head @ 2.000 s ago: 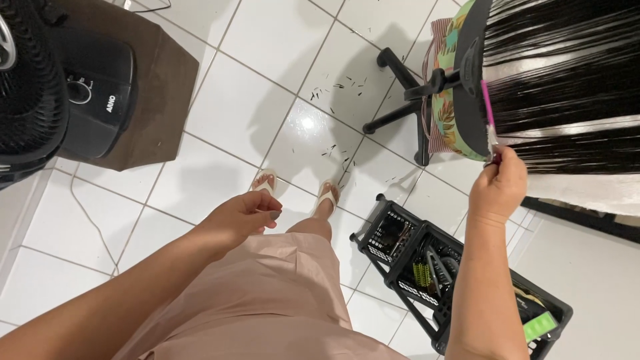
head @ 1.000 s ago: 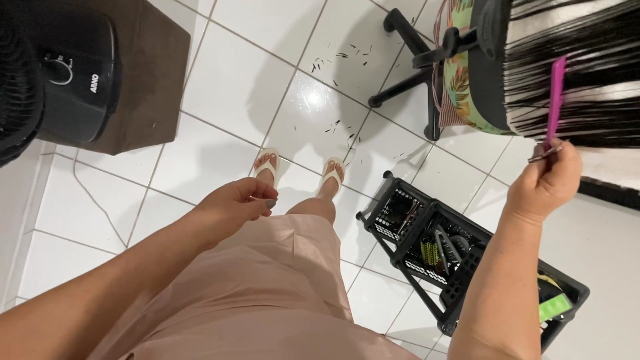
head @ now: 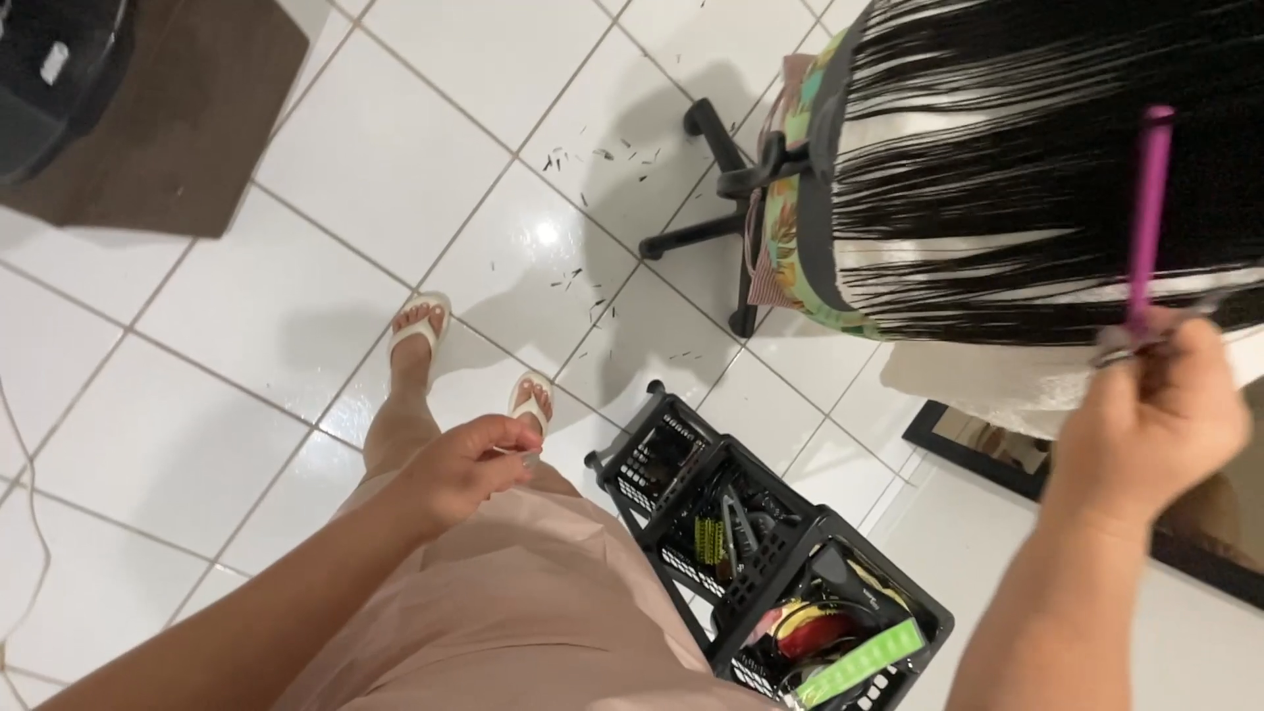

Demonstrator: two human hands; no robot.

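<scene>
At the right, my right hand (head: 1150, 425) is closed on a pink comb (head: 1148, 217), which lies across a person's long, dark, straight hair (head: 987, 178). Something metallic, possibly scissors, is also in that hand; blur hides its shape. The hair hangs in thin strands over a white cloth (head: 978, 380) and the chair. My left hand (head: 484, 469) is in front of my pink garment, its fingertips pinched together. A small pale edge shows between them, but I cannot tell whether it is a held thing or a nail.
A chair with black legs (head: 701, 235) stands on white tiles with hair clippings (head: 578, 276). Below it is a black tiered cart (head: 825, 523) of tools with a green clip-like strip (head: 859, 664). A brown stand (head: 188, 118) is upper left, a cable (head: 35, 494) lower left, a dark frame (head: 1215, 568) lower right.
The pink comb was at the hair's lower edge two seconds ago and now lies further over the hair. My right hand has moved right with it. The left hand stays before my body.
</scene>
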